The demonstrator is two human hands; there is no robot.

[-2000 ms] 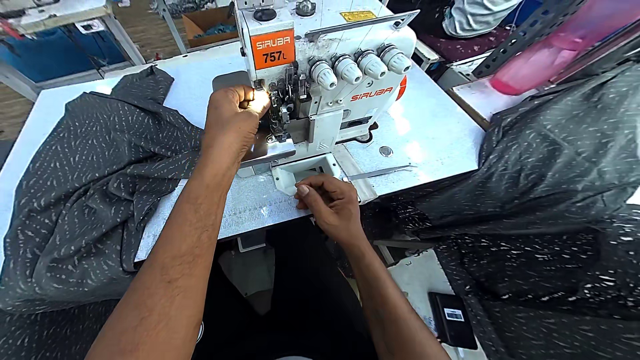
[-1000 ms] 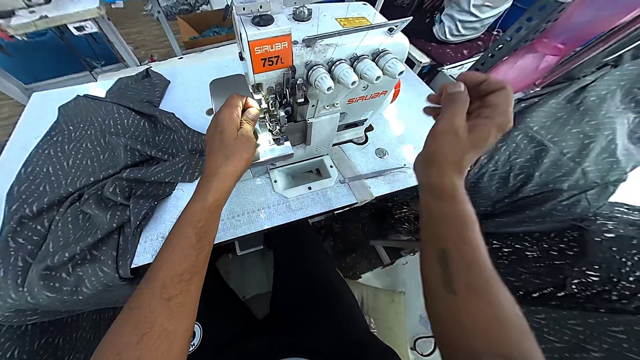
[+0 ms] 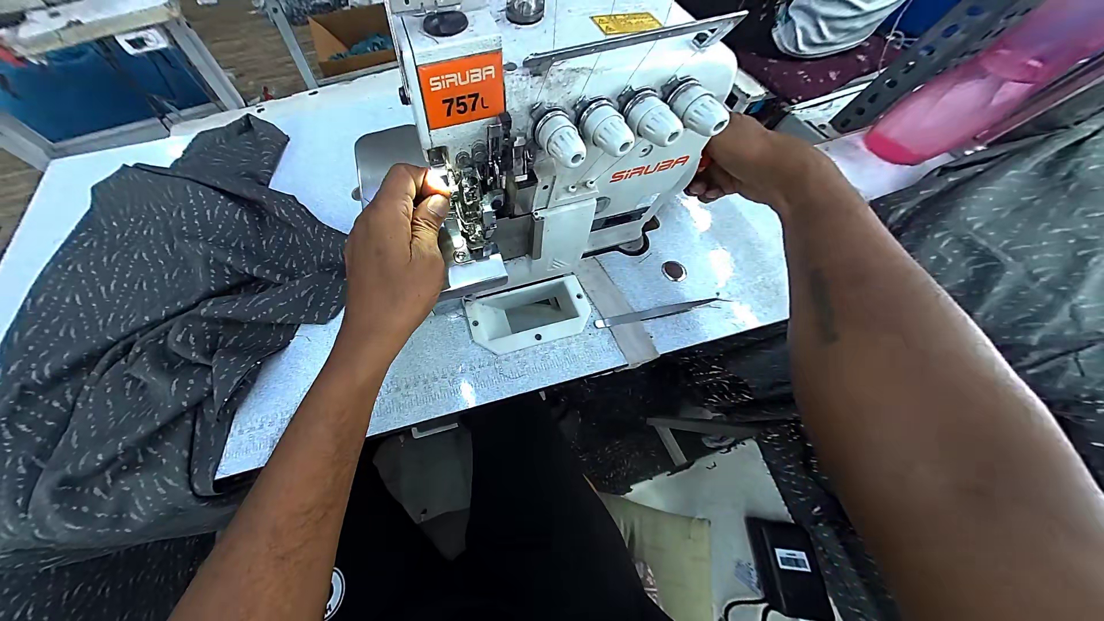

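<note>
A white Siruba overlock sewing machine [image 3: 569, 198] stands on the light table, with several white tension dials [image 3: 608, 128] across its front. My left hand [image 3: 401, 246] is at the needle and presser-foot area, thumb and forefinger pinched together beside the lit metal parts; whether a thread is between them cannot be told. My right hand [image 3: 737, 164] reaches to the machine's right end, its fingers curled and partly hidden behind the body, so what they touch cannot be made out. Metal tweezers [image 3: 660, 312] lie on the table beside the white-framed opening [image 3: 528, 315] in front of the machine.
Dark patterned fabric [image 3: 172, 285] is heaped on the table's left side and hangs over the edge. More dark fabric [image 3: 1009, 259] lies at the right, near a pink translucent object [image 3: 966, 95]. A cardboard box [image 3: 349, 39] stands behind. Part of another person shows at the top right.
My right hand has moved from the front opening, up and to the right through the air, to the machine's right end. My left hand has stayed by the needle area.
</note>
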